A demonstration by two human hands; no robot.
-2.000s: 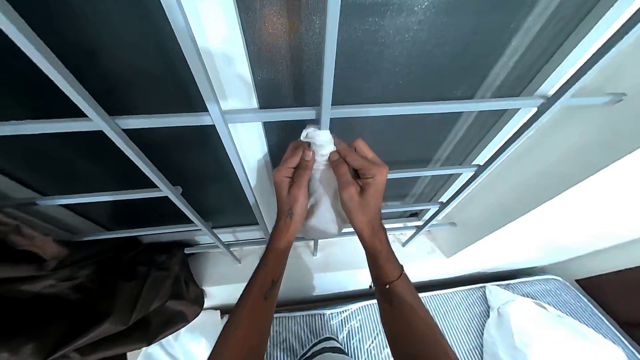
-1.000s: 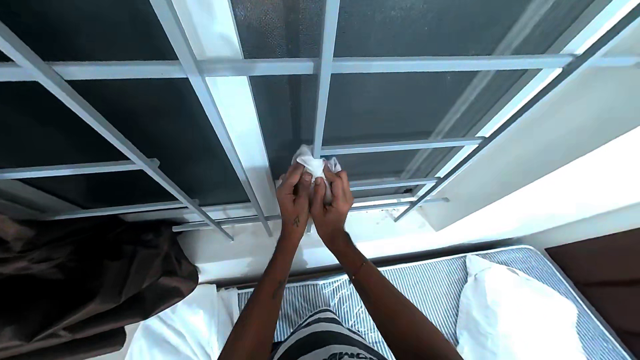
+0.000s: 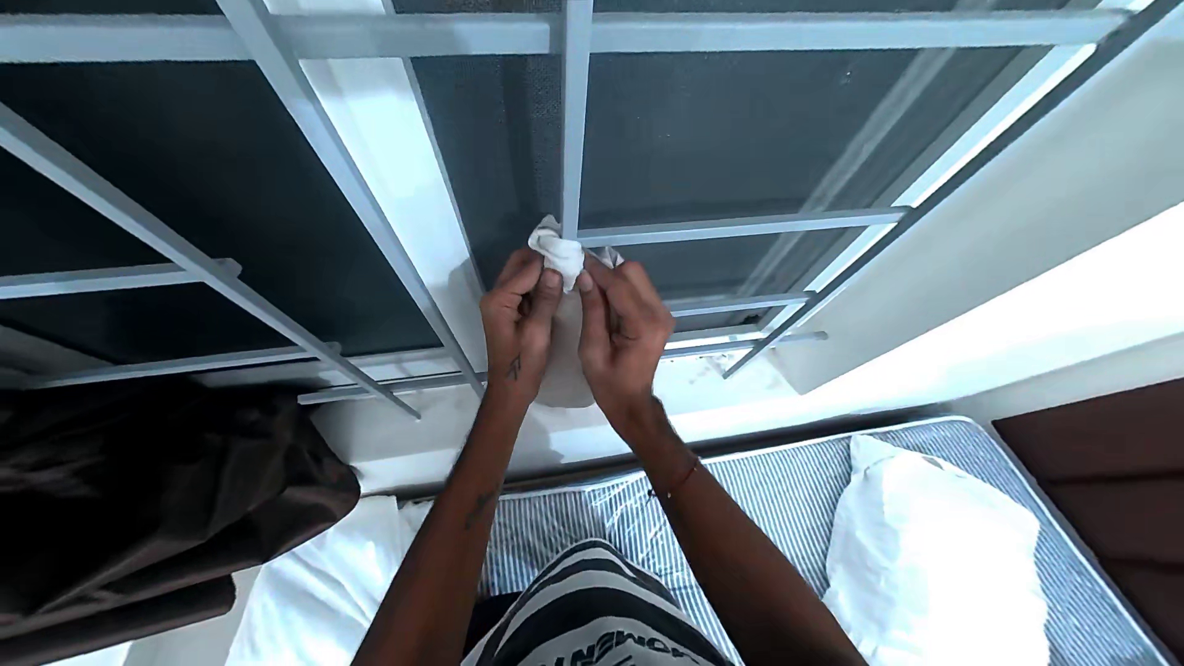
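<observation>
A white cloth [image 3: 559,253] is bunched around a vertical bar of the grey metal window grille [image 3: 574,120], where a horizontal bar meets it. My left hand [image 3: 520,319] pinches the cloth between thumb and fingers on the bar's left side. On the right side my right hand [image 3: 625,324] grips it in the same way, with a corner of cloth showing above the fingers. A loose part of the cloth [image 3: 566,370] hangs down between my wrists. My fingers hide part of the bar.
Behind the grille is a dark window screen [image 3: 694,139] in a white frame. A dark brown curtain [image 3: 139,499] hangs at left. Below the sill lies a striped mattress [image 3: 758,509] with a white pillow [image 3: 934,555] at right and white fabric [image 3: 324,592] at left.
Both hands, with the cloth, have gone from a higher crossing of the grille down to a lower one. The hands were closer together one second ago.
</observation>
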